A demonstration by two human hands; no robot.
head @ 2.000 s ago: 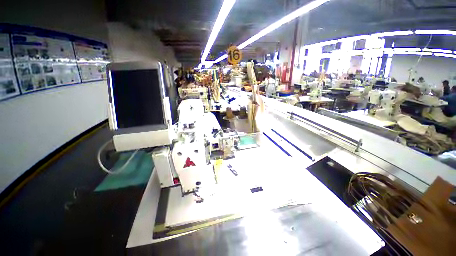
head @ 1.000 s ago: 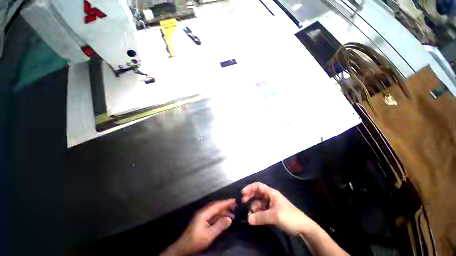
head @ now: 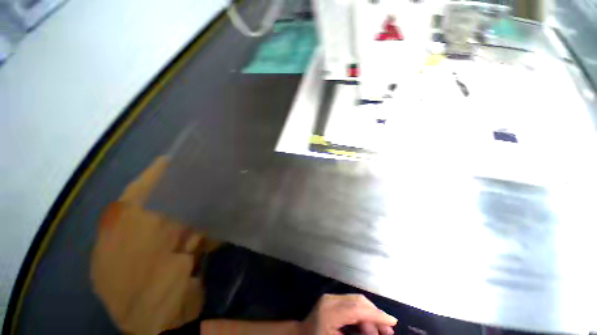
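Observation:
My left hand (head: pixel 347 315) is at the bottom centre, below the front edge of the metal table, its fingers curled and partly cut off by the picture's edge. I cannot tell if it holds anything. My right hand is not in view. A blurred tan-brown panel or bag piece (head: pixel 144 262) lies at the lower left, beside the table's edge. The white sewing machine head (head: pixel 389 55) with a red three-diamond logo stands over the white plate (head: pixel 445 131).
The bare metal table (head: pixel 307 203) spans the middle. A small dark tool (head: pixel 461 85) and a dark rectangle (head: pixel 505 136) lie on the white plate. A green mat (head: pixel 281 49) is behind at left. A yellow floor line (head: pixel 105 137) runs along the white wall.
The view has turned left, bringing the brown piece at lower left into sight and taking the straps and brown panels at right out. My right hand has left the picture.

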